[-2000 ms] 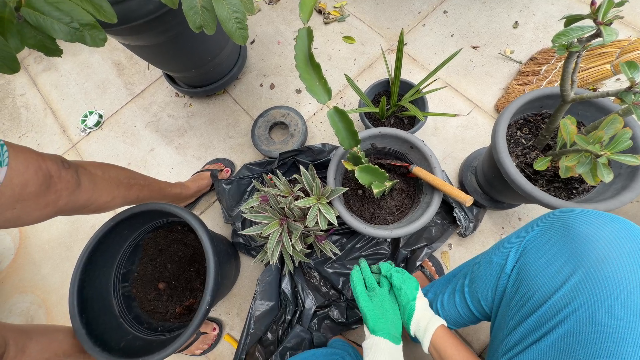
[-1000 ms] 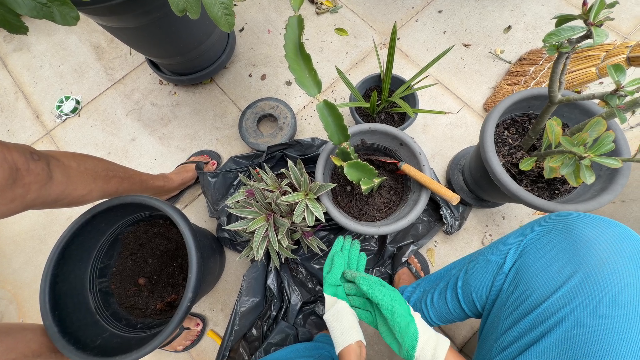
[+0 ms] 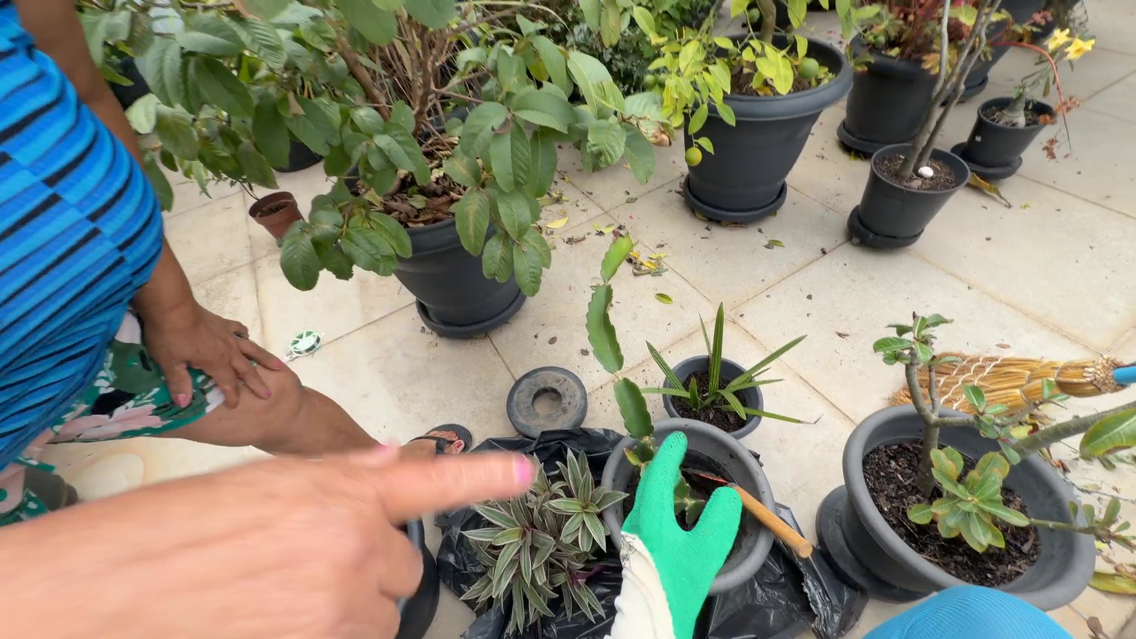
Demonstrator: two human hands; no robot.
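My left hand, in a green and white glove, is over the near side of a grey pot, thumb and fingers apart. A climbing cactus rises behind it; whether the glove touches it cannot be told. A wooden-handled garden tool leans on the pot's rim. Left of the pot, a striped-leaf plant sits on a black plastic sheet. My right hand is out of view. Another person's bare hand points across from the left, its finger extended; their other hand lies on their knee.
A small spiky plant in a pot and a round black saucer stand behind the grey pot. To the right are a large potted succulent and a straw broom. Potted shrubs stand farther back on the tiles.
My gloved hands were together near the bottom; now my left is over the grey pot and my right is out of view. The other person's pointing hand has appeared. The view has tilted up.
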